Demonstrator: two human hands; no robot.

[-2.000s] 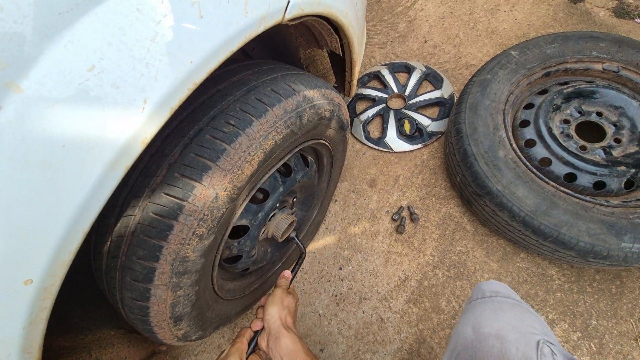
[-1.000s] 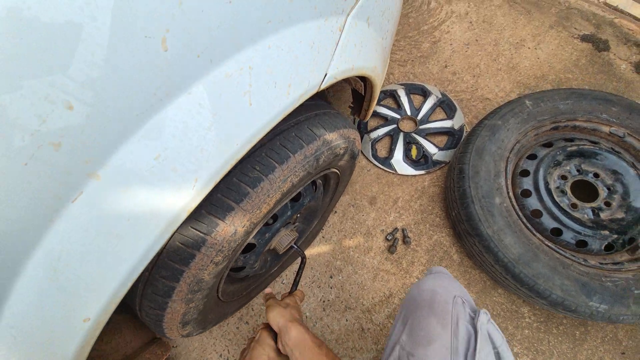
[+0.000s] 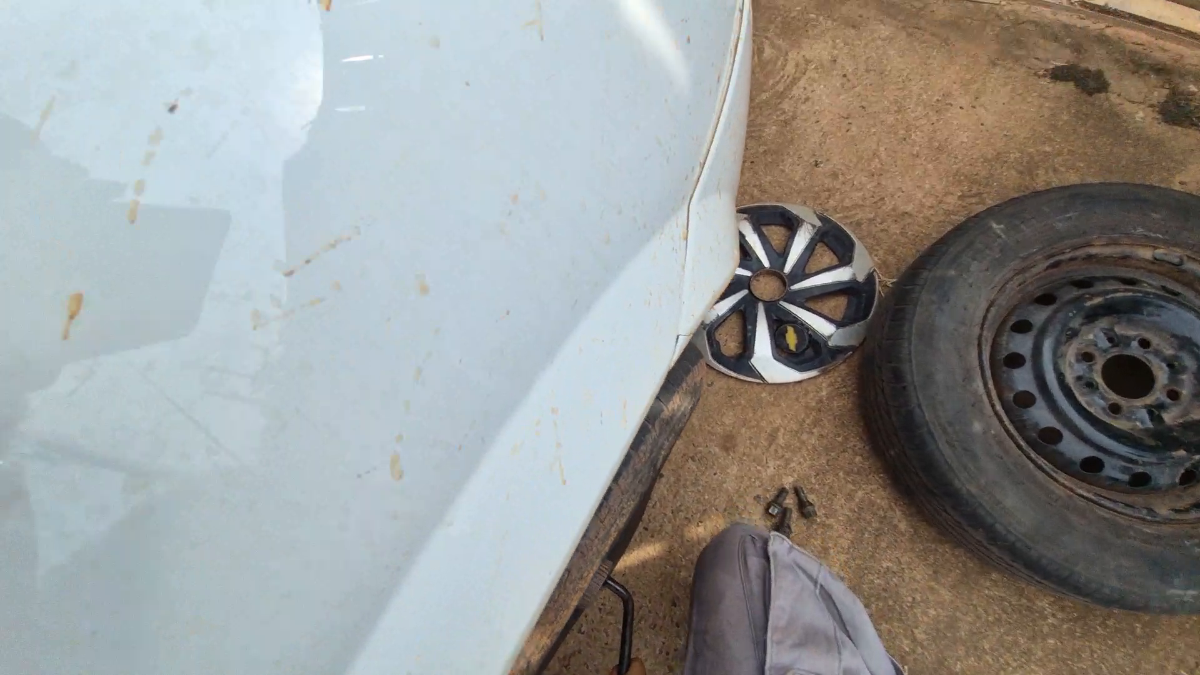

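Note:
A black L-shaped wheel wrench (image 3: 626, 623) reaches down from beside the car's mounted wheel (image 3: 623, 497) to the bottom edge. A sliver of my right hand (image 3: 635, 667) shows on its lower end; the rest of that hand is cut off, and my left hand is out of view. The white car body (image 3: 450, 309) hides most of the mounted wheel and its hub. Several dark wheel bolts (image 3: 790, 506) lie on the ground just beyond my grey-clad knee (image 3: 778, 600).
A black and silver wheel cover (image 3: 764, 356) lies on the rough ground (image 3: 844, 112), partly behind the car's edge. To its right, a loose tyre on a black steel rim (image 3: 937, 412) lies flat. My knee is close to the wrench.
The view has shifted, so the car body covers much more of the picture. Both hands were visible on the wrench before; now only a sliver of one shows at the bottom edge.

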